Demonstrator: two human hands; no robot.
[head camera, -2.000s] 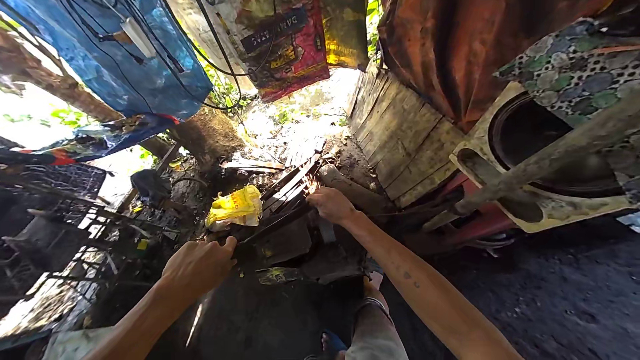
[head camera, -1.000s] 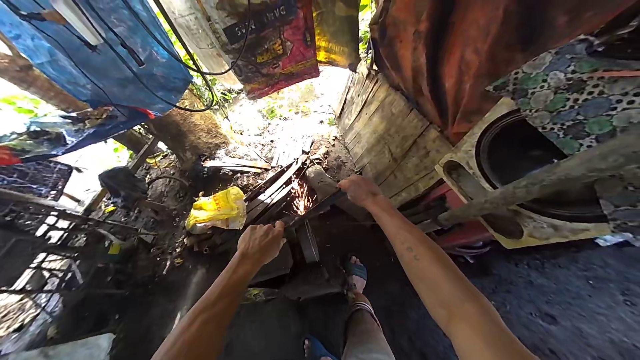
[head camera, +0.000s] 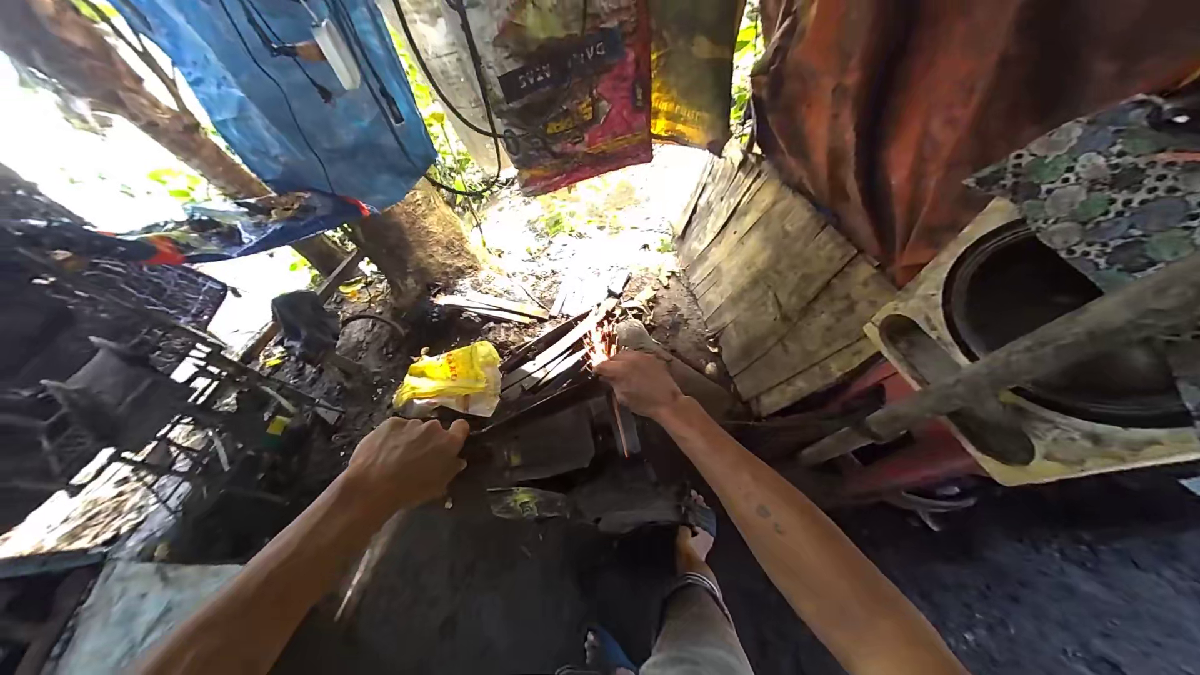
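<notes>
A long dark metal blade or bar (head camera: 534, 405) spans the space between my two hands. My left hand (head camera: 408, 459) is closed around its near left end. At the far right end my right hand (head camera: 639, 382) grips it, beside a spray of orange sparks (head camera: 600, 345). Whatever the bar rubs against is mostly hidden by my right hand and the dark gear. Under the bar stands a dark low bench or frame (head camera: 553, 445). A yellow plastic sack (head camera: 455, 377) lies just beyond my left hand.
Wood strips (head camera: 553, 361) lie beyond the bar. A plank panel (head camera: 787, 281) leans at right, near a pale speaker-like box (head camera: 994, 450) and a slanting pole (head camera: 984, 361). Cables hang before a blue tarp (head camera: 281, 103). My sandalled foot (head camera: 698, 520) is beside the bench.
Both hands have kept hold of the bar while shifting between left and right. Sparks show one second ago and now, but not clearly two seconds ago.
</notes>
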